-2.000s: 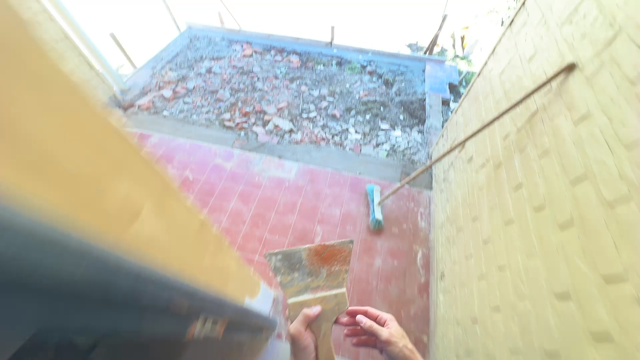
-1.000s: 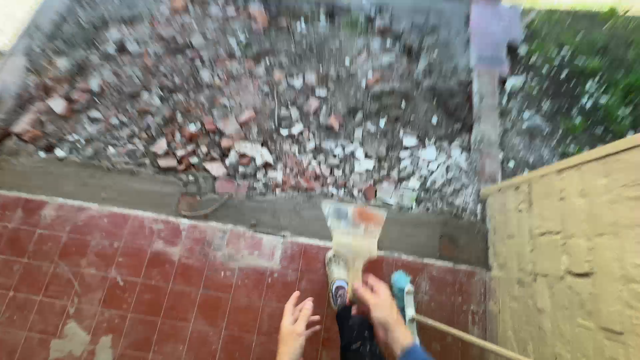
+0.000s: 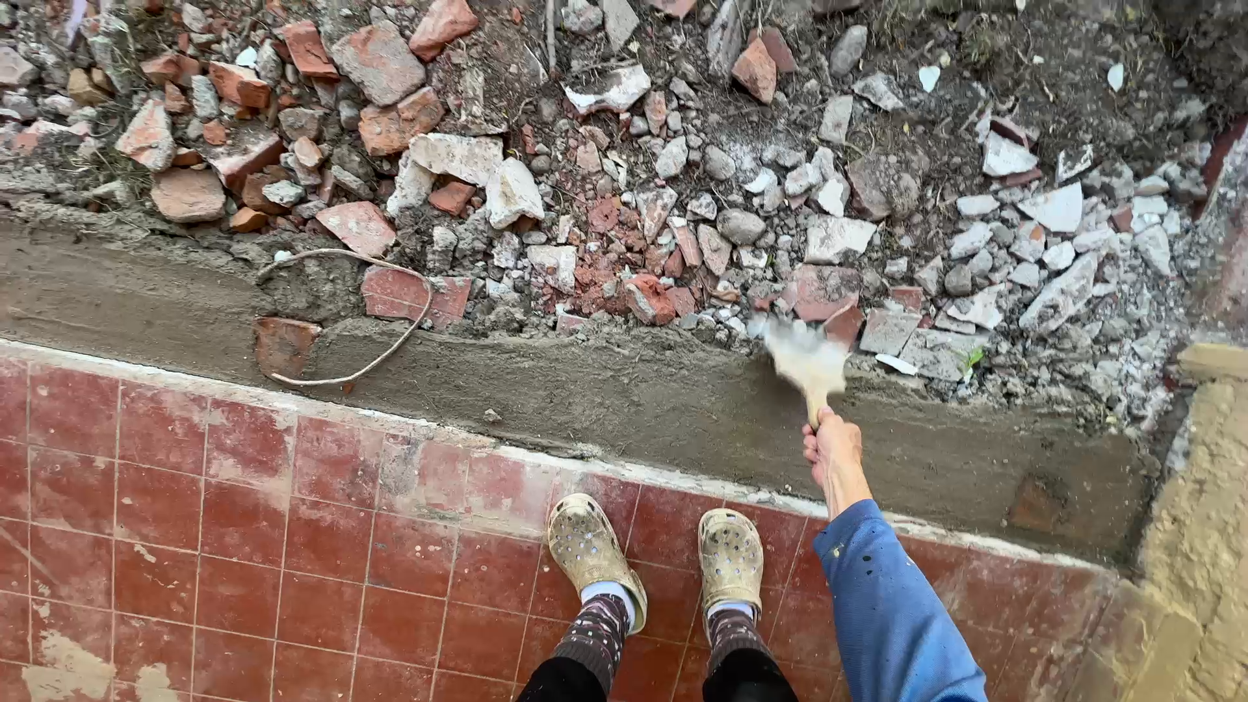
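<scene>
My right hand (image 3: 837, 458), in a blue sleeve, reaches out over the grey mortar strip (image 3: 604, 409). It grips the handle of a wide putty knife or scraper (image 3: 811, 363), whose pale blade is blurred and points at the near edge of the rubble (image 3: 741, 229). Whether the blade touches the rubble cannot be told. My left hand is out of view.
Red floor tiles (image 3: 239, 546) with pale stains lie under my feet in beige clogs (image 3: 590, 556). A bent wire or cord (image 3: 419, 317) lies across the mortar's left part, by a brick piece (image 3: 283, 346). A rough yellowish wall (image 3: 1194, 526) stands at the right.
My right hand has reached out toward the rubble with the tool. My left hand, seen a second ago with its fingers apart, has left the view. The view has tilted down; the brush is no longer seen.
</scene>
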